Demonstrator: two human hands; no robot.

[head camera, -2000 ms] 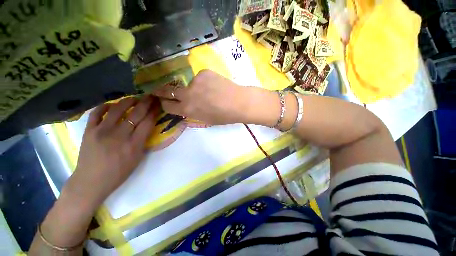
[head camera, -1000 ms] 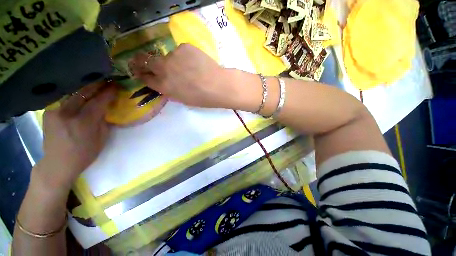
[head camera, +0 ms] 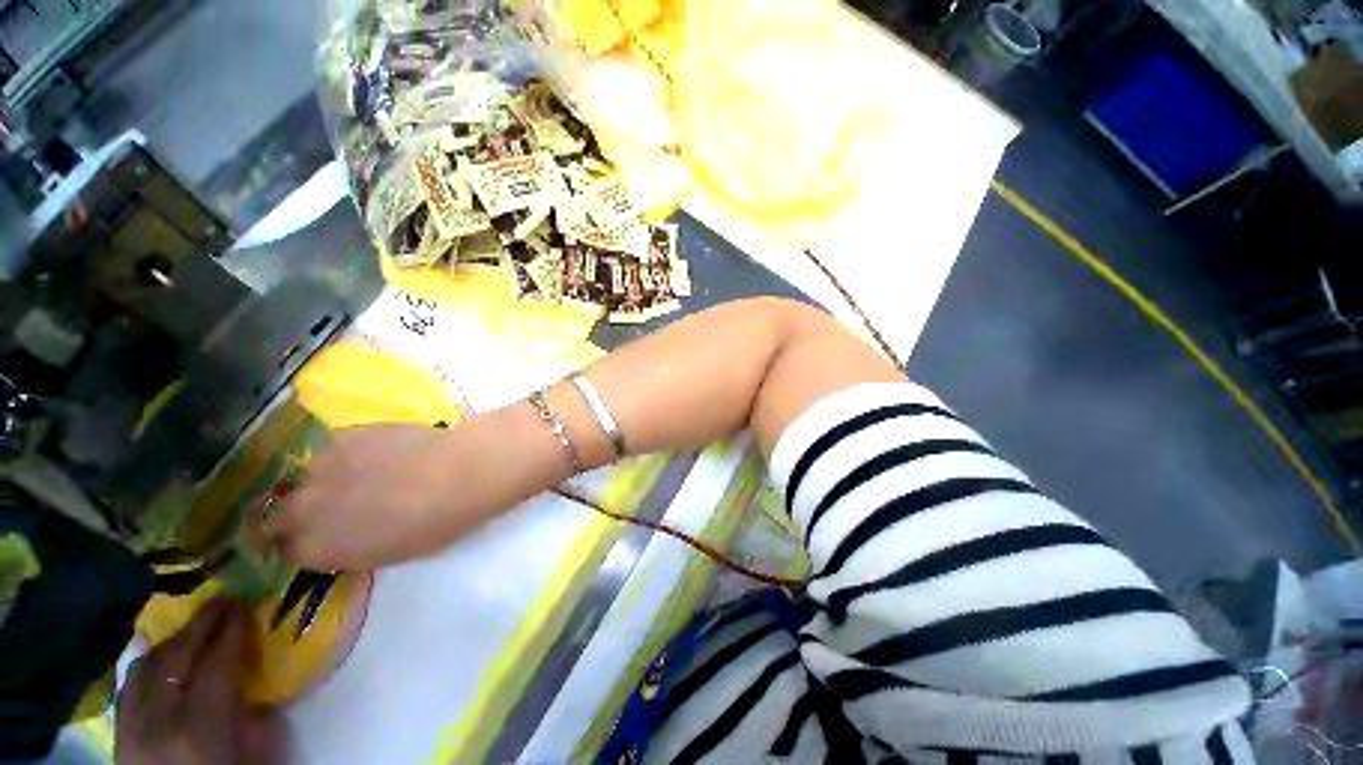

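A yellow fabric piece [head camera: 310,650] lies on the white sheet [head camera: 411,635] at the lower left, partly under the machine and my hands. My left hand [head camera: 195,695] is over its left part, blurred and cut off by the bottom edge; its grip is unclear. My right hand [head camera: 351,501] is at the piece's upper edge, palm down, with dark thread snips [head camera: 307,601] under it. The blades point down over the fabric. A greenish frame [head camera: 247,501] lies beside my right fingers. The needle area is hidden.
The dark machine [head camera: 142,359] fills the left. A pile of cream-brown labels [head camera: 516,194] spills from a clear bag at top centre. Yellow panels [head camera: 777,127] lie on white sheeting to the right. A thin red-brown cord [head camera: 673,535] runs from my right hand towards my lap.
The view has swung right, so my hands and the fabric piece now sit at the lower left. More floor shows at right. Both hands stay at the piece.
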